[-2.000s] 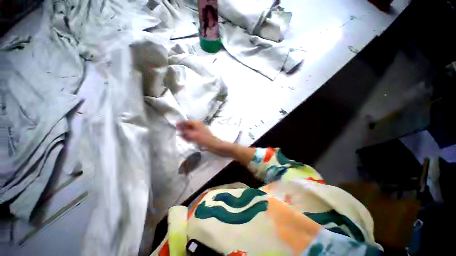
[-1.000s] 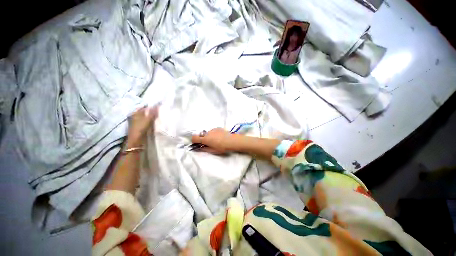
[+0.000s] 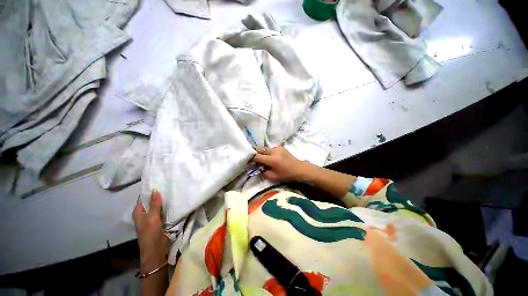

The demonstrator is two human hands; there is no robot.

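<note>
A pale grey-white garment (image 3: 197, 133) lies bunched on the table in front of me, its near edge drawn up to my body. My left hand (image 3: 151, 222) holds its lower left edge, thumb and fingers on the cloth. My right hand (image 3: 281, 163) pinches the cloth at the garment's right side. A dark tool, likely the thread snips (image 3: 255, 171), shows partly under my right hand; most of it is hidden. A short blue cord (image 3: 250, 134) lies on the cloth just above my right hand.
A pile of pale garments (image 3: 52, 75) lies on the white table (image 3: 359, 124) at the left. More pale cloth (image 3: 376, 43) lies at the back right, beside a green ring (image 3: 319, 8) cut off by the top edge. Dark scraps dot the table near its right edge.
The garment has been pulled nearer and turned, with a flat panel now between my hands. My left hand has moved down towards my body. The view has shifted, and the phone is out of it.
</note>
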